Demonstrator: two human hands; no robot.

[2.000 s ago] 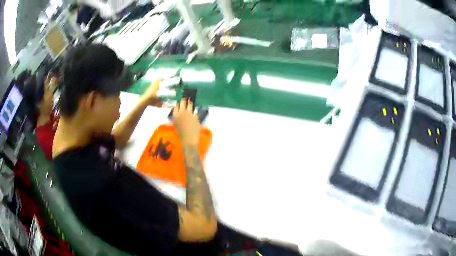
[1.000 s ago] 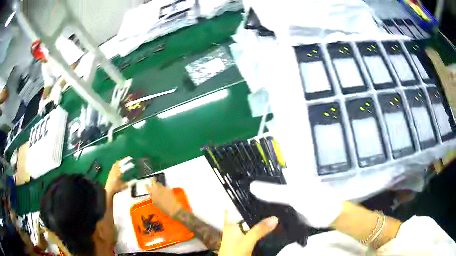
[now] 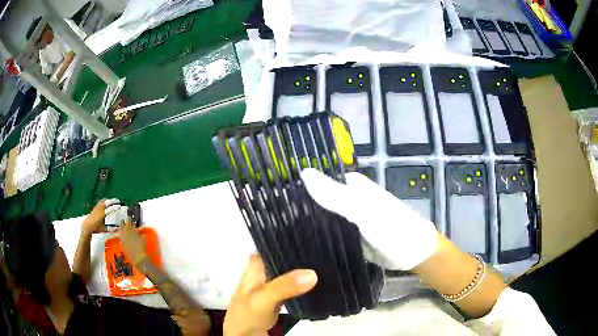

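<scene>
A fanned stack of black phone housings (image 3: 295, 223) is held up in front of me, its yellow spots and a yellow strip at the upper end. My bare left hand (image 3: 265, 295) grips the stack's lower left side, thumb across the front. My white-gloved right hand (image 3: 377, 220) lies against its upper right side, fingers on the housings. Behind it, a tray lined with a white sheet (image 3: 377, 98) holds two rows of black housings (image 3: 403, 82) with yellow dots. The stack and my right hand hide part of the lower row.
A brown cardboard sheet (image 3: 557, 164) lies right of the tray. On the left, a person in a black cap (image 3: 26, 252) handles a small part above an orange tray (image 3: 131, 262). A clear plastic bag (image 3: 210, 69) lies on the green mat (image 3: 164, 144). A blue bin (image 3: 551, 20) stands far right.
My view has swung right and both hands came into the picture. The housing stack is now higher and closer, its yellow-marked end raised. The tray now shows further left.
</scene>
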